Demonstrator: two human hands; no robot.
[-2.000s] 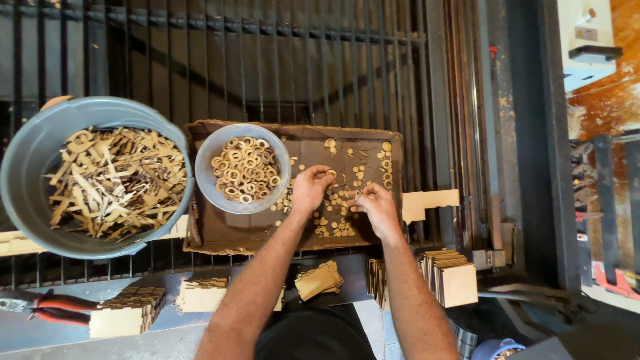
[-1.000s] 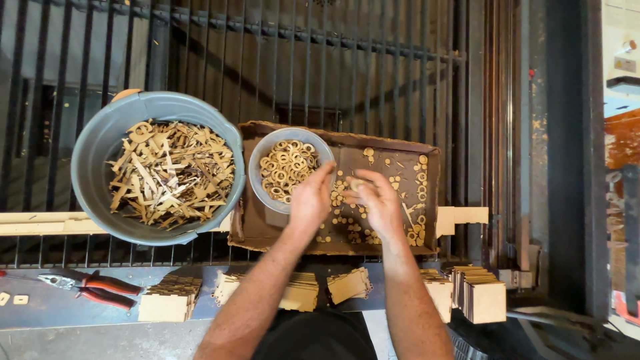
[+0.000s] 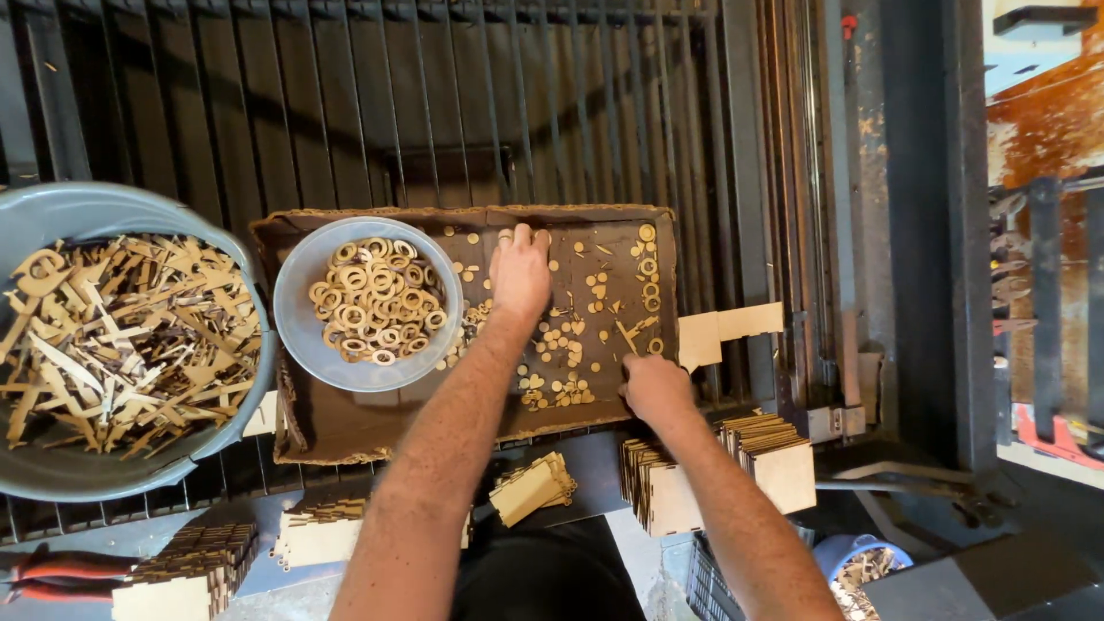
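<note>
My left hand [image 3: 520, 269] reaches into a shallow cardboard tray [image 3: 345, 444], fingertips down near its far side; whether it holds a piece is hidden. My right hand [image 3: 657, 388] is at the tray's near right corner, its fingertips at a thin wooden scrap [image 3: 627, 336]; a firm grip on it cannot be made out. Small wooden discs [image 3: 561, 343] and rings [image 3: 650, 297] lie scattered on the tray bottom. A translucent plastic bowl [image 3: 302, 358] full of wooden rings [image 3: 379, 297] sits in the tray's left part.
A grey bucket [image 3: 254, 379] of wooden scraps [image 3: 129, 336] stands at left. Metal slats [image 3: 397, 103] run beneath the tray. Along the near edge stand stacks of thin wooden plates [image 3: 783, 474], with red-handled pliers [image 3: 78, 565] at far left. A blue container [image 3: 841, 552] of scraps is low right.
My hands were close together over the tray's middle. They are now apart, my left hand toward the far side and my right at the near right corner. The view has shifted.
</note>
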